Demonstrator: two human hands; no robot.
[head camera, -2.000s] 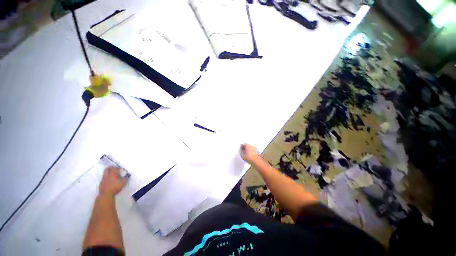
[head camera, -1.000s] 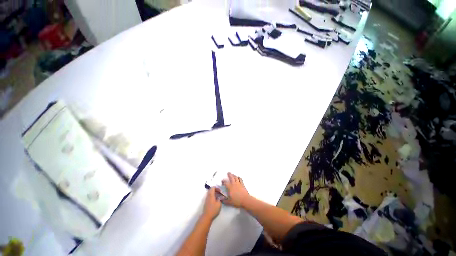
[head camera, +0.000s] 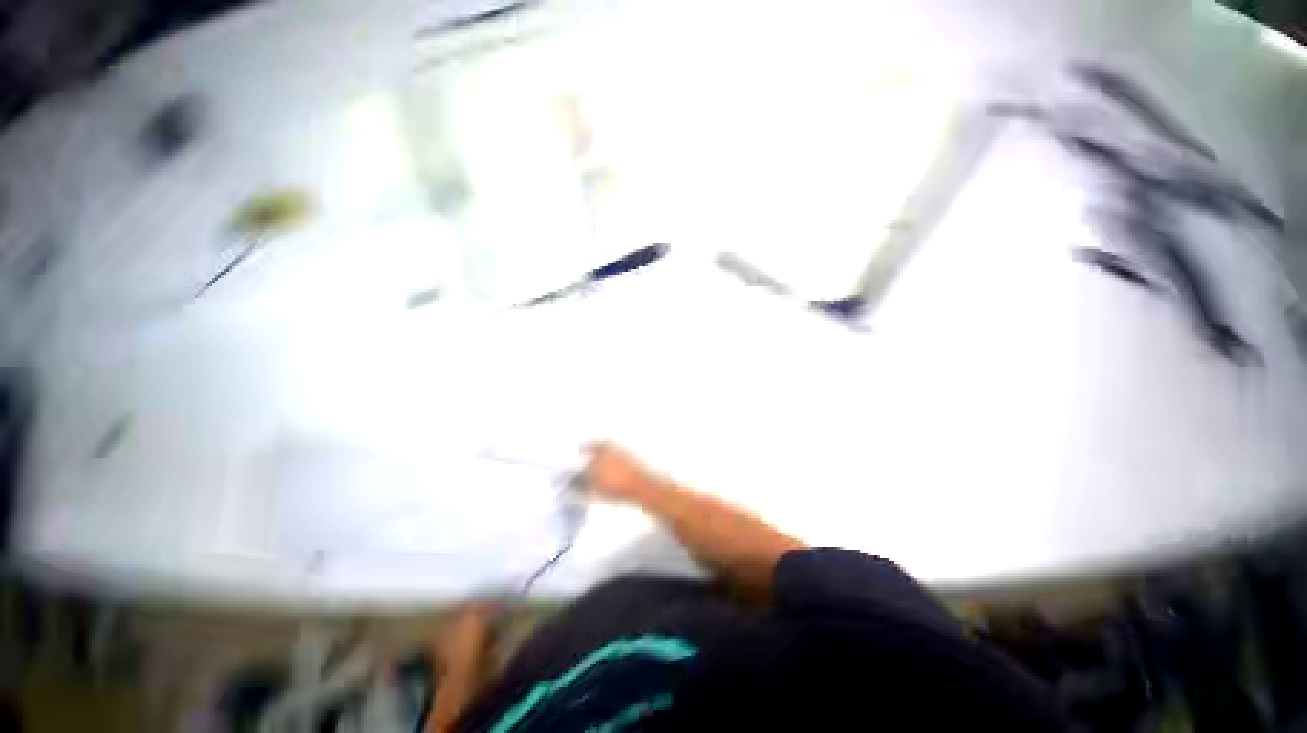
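The picture is blurred. My right hand (head camera: 614, 473) is low in the middle, at the corner of a pale sheet or panel piece (head camera: 394, 501) lying near the table's front edge. A thin dark edge shows beside it. Whether the fingers grip it is not clear. My left hand (head camera: 466, 630) is at the table's front edge, low in the picture, blurred and partly hidden; what it touches cannot be told.
Large white-topped panel stacks with dark edges (head camera: 846, 304) lie across the white table (head camera: 889, 444). Dark cut parts (head camera: 1175, 244) lie at the right. A yellow connector (head camera: 273, 212) is at the upper left. Blurred scraps show below the table's front edge.
The view has turned left and the yellow connector shows again at the upper left. My hands, together on a small piece a second ago, are now apart, the left lower at the table edge.
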